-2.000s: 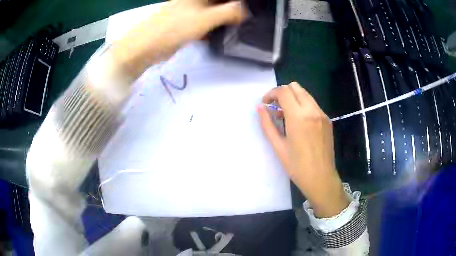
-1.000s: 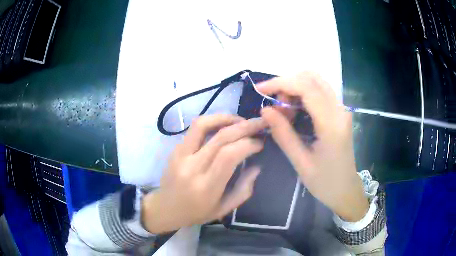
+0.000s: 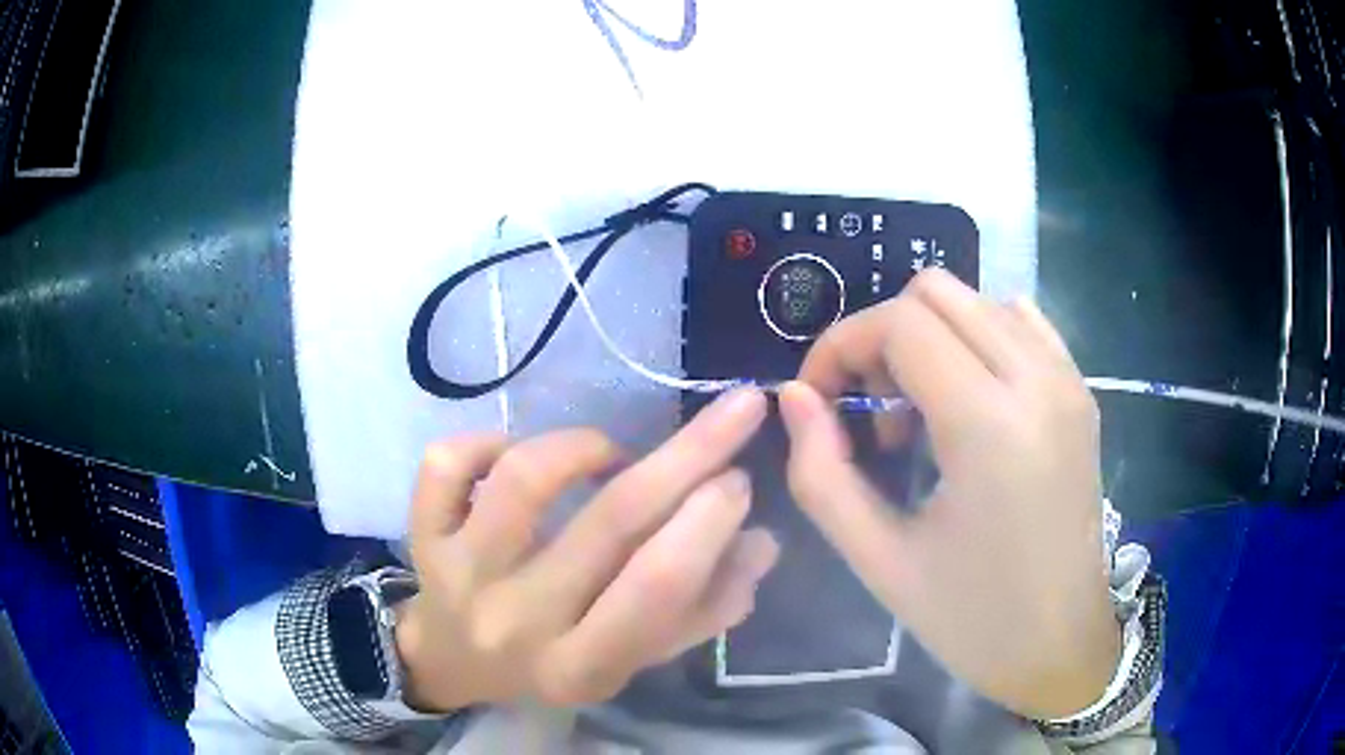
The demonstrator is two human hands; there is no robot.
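The black device housing (image 3: 723,332) lies on the white foam sheet (image 3: 428,133), its button panel with a ringed circle away from me and its white-bordered window (image 3: 808,627) near my body. Its black wrist strap (image 3: 443,295) loops out to the left. My right hand (image 3: 959,487) pinches the narrow tape (image 3: 1180,392), which runs off to the right. My left hand (image 3: 590,568) has a fingertip at the tape on the housing, beside the right fingertips; whether it grips is unclear. A loose white tail (image 3: 590,313) curls up to the left. The hands hide the housing's middle.
Stacked black housings stand at the left (image 3: 67,103) and right (image 3: 1305,221) edges on the dark green bench (image 3: 162,280). Blue bins (image 3: 236,553) show below the bench edge on both sides. A loose white strip (image 3: 499,339) lies on the foam inside the strap loop.
The housing was brought from the far side onto the near foam. Both hands have moved slightly nearer me since a second ago, uncovering the button panel, and the white tail now extends left.
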